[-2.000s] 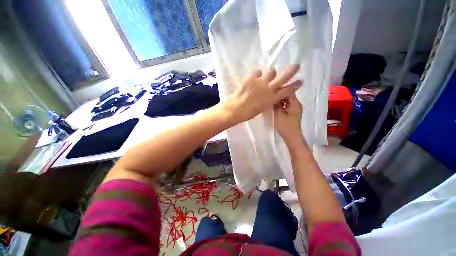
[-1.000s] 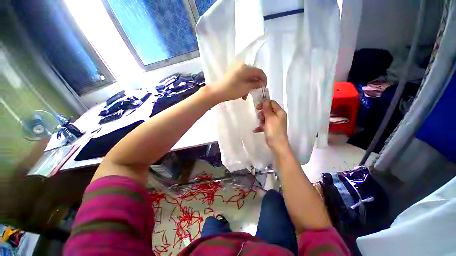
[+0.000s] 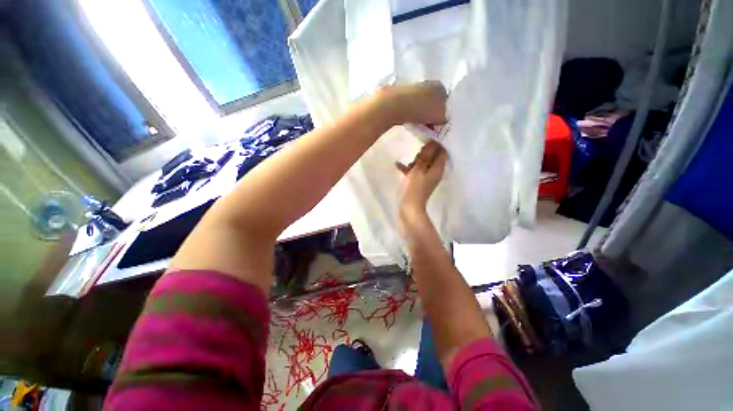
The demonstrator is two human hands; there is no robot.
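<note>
The white shirt (image 3: 498,144) hangs open at chest height, with a dark strip across its neck at the top. My left hand (image 3: 422,104) reaches across from the left with bent fingers and pinches the shirt's front edge. My right hand (image 3: 426,167) is just below it, palm side partly showing, with its fingers closed on the same edge. The hands are close together. The fingertips are blurred, so a button or a small tool between them cannot be made out.
Matte black cloth (image 3: 165,234) and packed garments (image 3: 269,132) lie on the white table at left, near a small fan (image 3: 56,213). A red stool (image 3: 556,156) and a grey pole (image 3: 635,120) stand at right. Dark bundles (image 3: 563,301) sit lower right. Red strips (image 3: 309,341) litter the floor.
My left hand has moved right and turned its back more towards me. The white piece stretched between my hands a second ago no longer shows. The shirt has swung and spread wider.
</note>
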